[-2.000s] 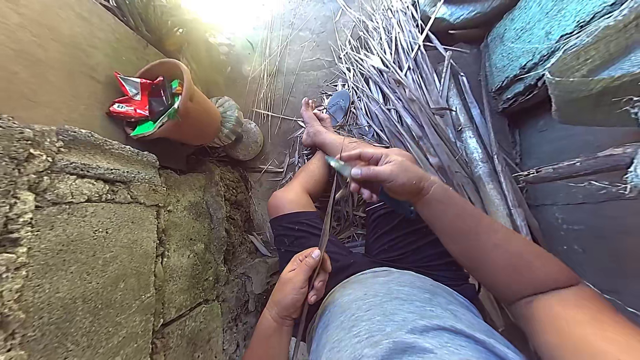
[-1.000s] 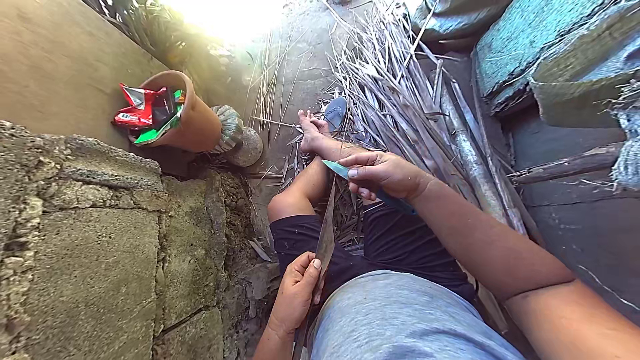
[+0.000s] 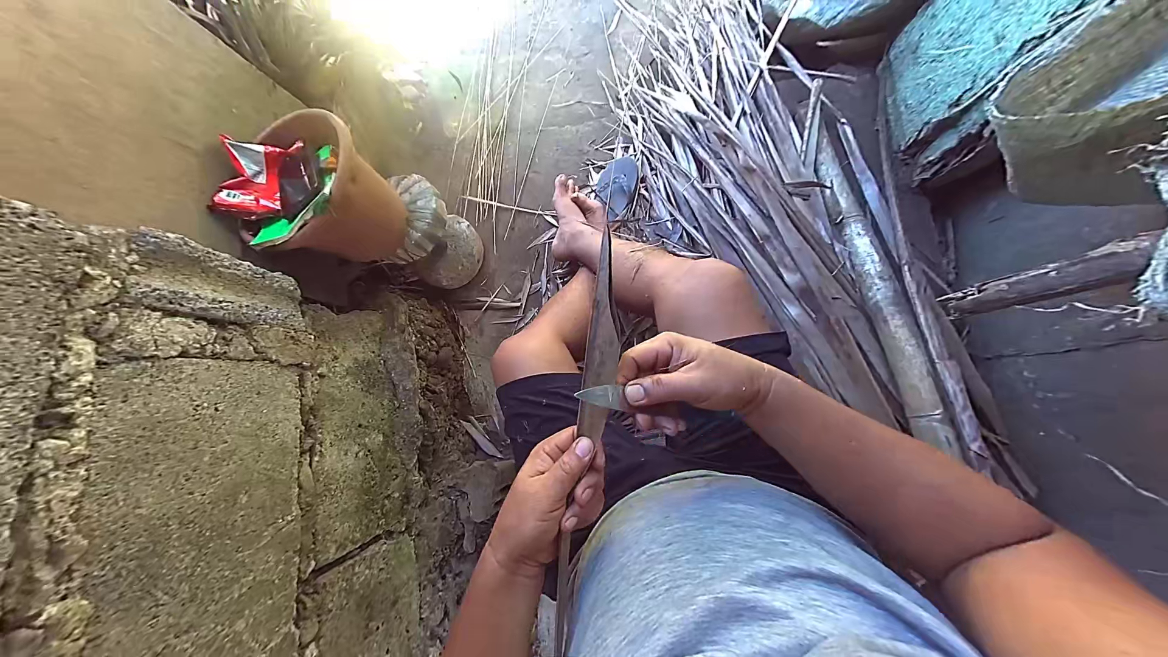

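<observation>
My left hand [image 3: 558,488] is closed around a long, dry brown palm leaflet [image 3: 600,338], which stands up from the fist and narrows to a point near my crossed feet. Its lower end runs down beside my shirt. From the right, my right hand [image 3: 684,379] grips a small knife [image 3: 601,397], with only the pointed blade showing; the handle is hidden by the fingers and palm. The blade lies across the leaflet just above my left hand.
A large heap of dry palm leaves [image 3: 730,173] lies beyond my legs, with a bamboo pole [image 3: 881,292] at its right. A concrete block wall [image 3: 192,456] rises at left, near a clay-coloured pot [image 3: 365,205] holding wrappers. A slipper [image 3: 618,187] lies by my feet.
My right hand has come down with the knife, from above the leaflet's middle to just over my left hand. The blade now crosses the leaflet.
</observation>
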